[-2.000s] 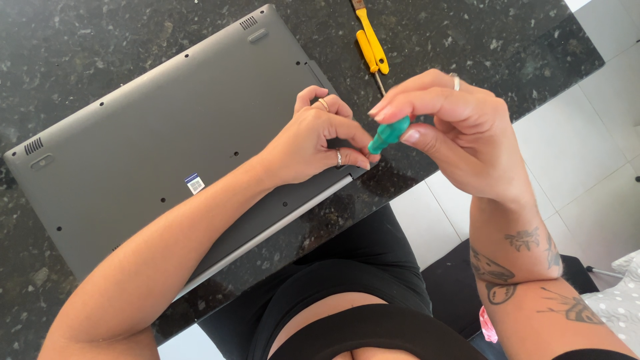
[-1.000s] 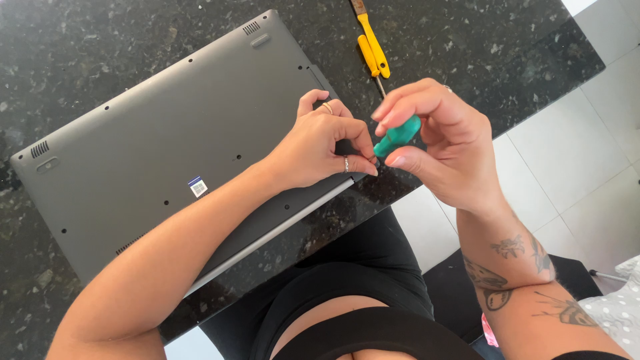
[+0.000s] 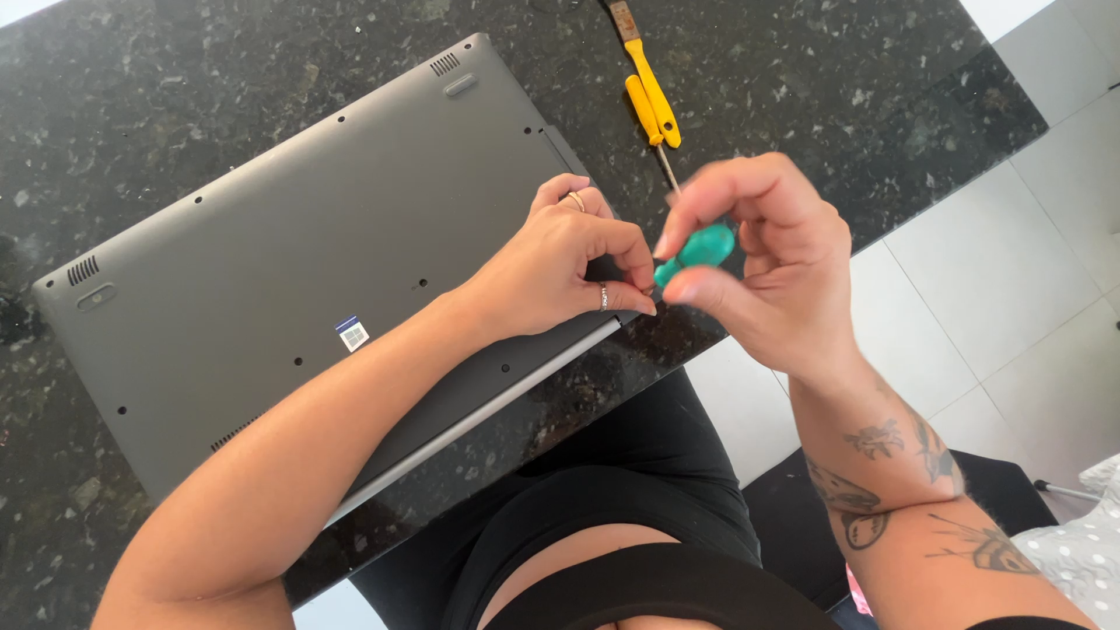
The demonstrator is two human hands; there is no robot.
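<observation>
A grey laptop [image 3: 289,262] lies upside down, its bottom cover with screw holes and vents facing up. My right hand [image 3: 761,254] grips the green handle of a screwdriver [image 3: 707,248] between thumb and fingers, over the laptop's near right corner. The tool's shaft and tip are hidden. My left hand [image 3: 569,254] rests on that same corner, its thumb and index finger close together beside the green handle. Whether they pinch the shaft or a screw cannot be seen.
A second screwdriver with a yellow handle [image 3: 643,109] and a yellow-handled scraper with a rusty blade [image 3: 654,92] lie side by side on the dark speckled stone countertop [image 3: 814,96], beyond my right hand. The countertop's near edge runs close below the laptop.
My right hand's fingers have shifted around the green handle, which stays near the same laptop corner. My left hand has stayed at that corner.
</observation>
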